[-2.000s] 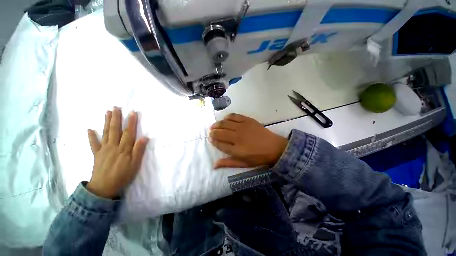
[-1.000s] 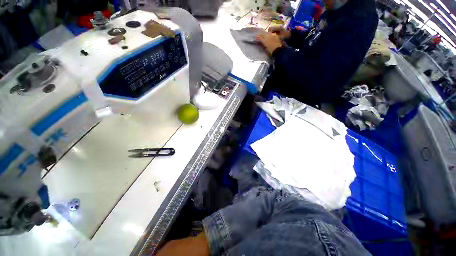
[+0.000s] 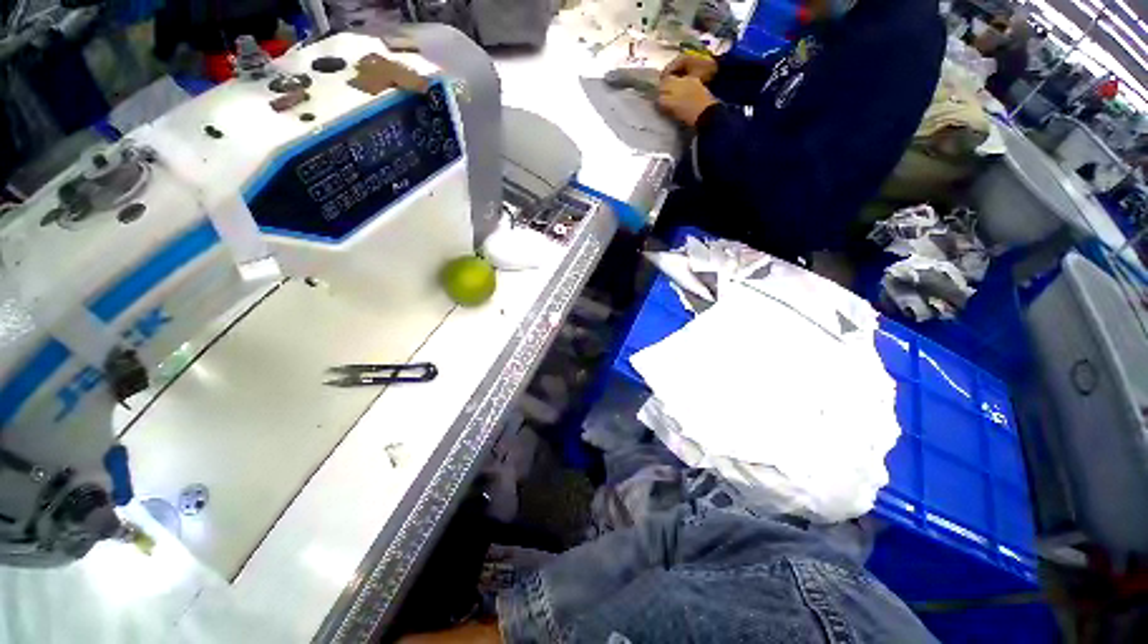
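Observation:
White cut panels lie in a loose stack on the blue plastic crate to my right. The sewing machine stands at the left, with its lamp lighting white fabric at the lower left edge. Black thread snips lie on the table right of the needle area. My right hand shows only as a sliver at the bottom edge below the denim cuff; its fingers are cut off. My left hand is out of the picture.
A green fruit sits near the control panel. The edge ruler runs along the table front. Another person in dark clothing handles grey fabric at the table beyond. Grey and white pieces lie behind the crate.
Two seconds ago both hands lay flat on the white fabric under the machine. The view has since swung right to the crate. In the last second, my visible right wrist and sleeve have shifted slightly down.

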